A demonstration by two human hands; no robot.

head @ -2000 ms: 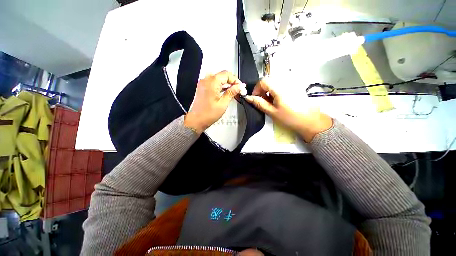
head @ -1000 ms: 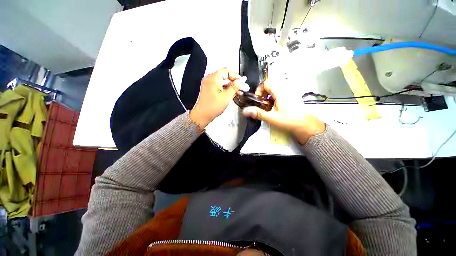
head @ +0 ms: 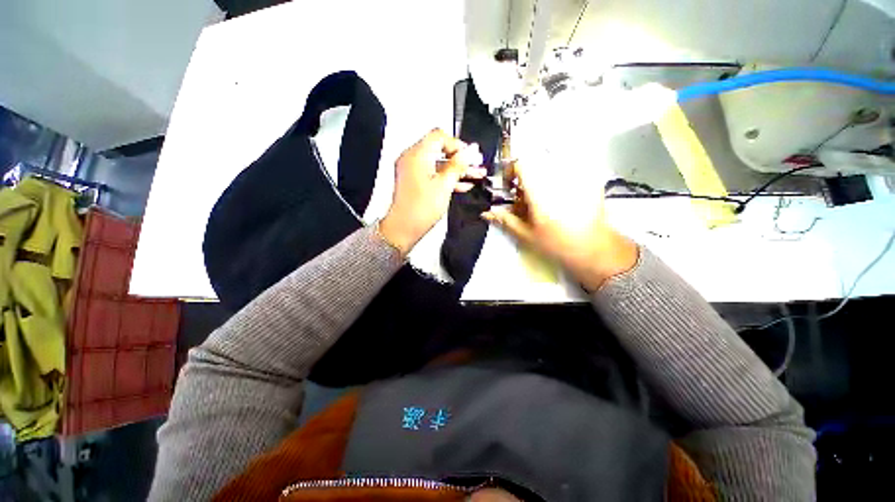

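Note:
A black workpiece (head: 270,216) with a loop and a pale inner edge lies on the white table and hangs over its front edge. Its black strap (head: 466,230) runs up beside the sewing machine's needle area. My left hand (head: 429,186) has its fingertips pinched at the strap's edge. My right hand (head: 554,211) is just right of it, with its fingers at the strap below the machine head; a small dark item shows at its fingertips, too blurred to name. The presser foot area (head: 510,118) is partly washed out by glare.
The white machine (head: 785,123) stands at the upper right, with a blue air hose (head: 765,76) and a yellow strip (head: 692,157) by it. A dark cord runs behind my right hand. Olive-yellow garments (head: 29,294) and a red checked thing (head: 123,333) are at left.
The dark looped tool seen in my right hand one second ago no longer shows clearly. The strap now lies bunched under both hands. The view has shifted slightly.

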